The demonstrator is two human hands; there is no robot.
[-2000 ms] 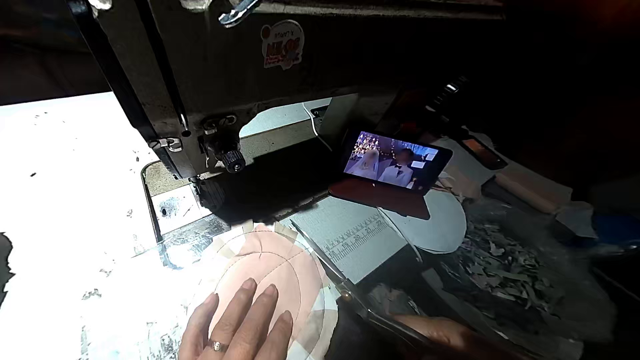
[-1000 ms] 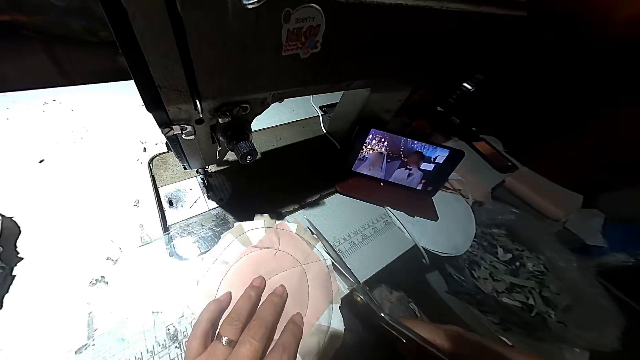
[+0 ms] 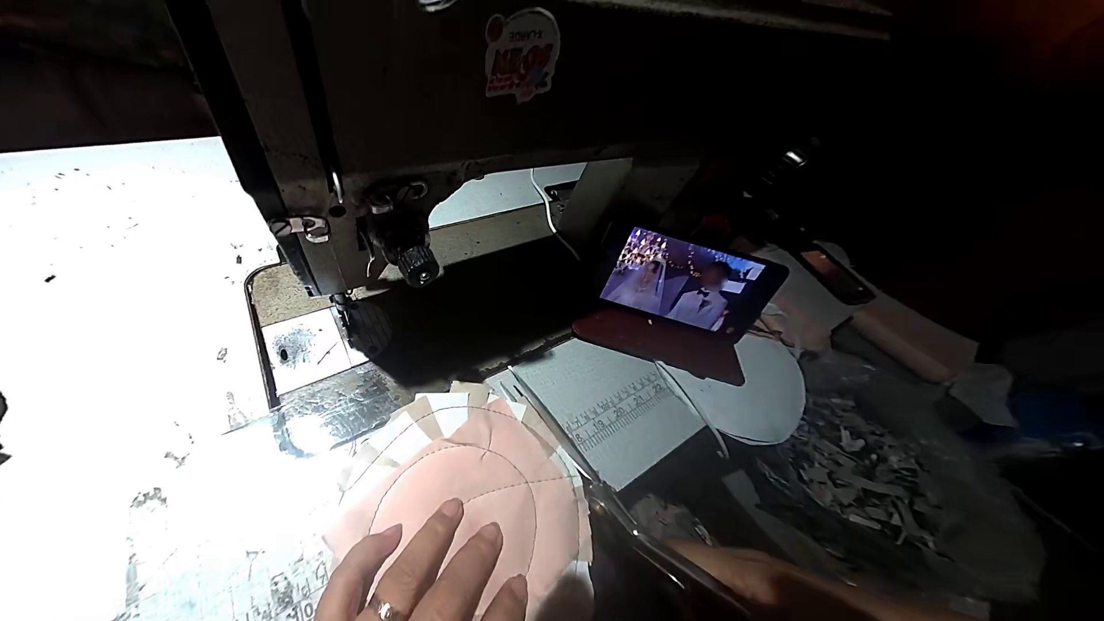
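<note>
My left hand (image 3: 431, 569), with a ring on one finger, lies flat with spread fingers on a round pink fabric piece (image 3: 509, 509). Curved stitch lines cross the fabric, and its pale edge is cut into tabs. At the lower right, my right hand (image 3: 742, 573) is in shadow on the handles of metal scissors (image 3: 634, 535). Their long blades are apart, one beside the right edge of the fabric and the other reaching past the ruler-marked strip. The fingers in the handles are mostly hidden.
A sewing machine (image 3: 345, 172) stands above and behind the fabric. A phone (image 3: 690, 280) showing a video leans on a dark red stand (image 3: 660, 345). Around it are a ruler-marked white strip (image 3: 604, 414), a white rounded piece (image 3: 750, 397), a heap of scraps (image 3: 862, 483) and pink pieces (image 3: 914, 336).
My left hand stays on the pink fabric and my right hand stays on the scissors. The view has shifted slightly.
</note>
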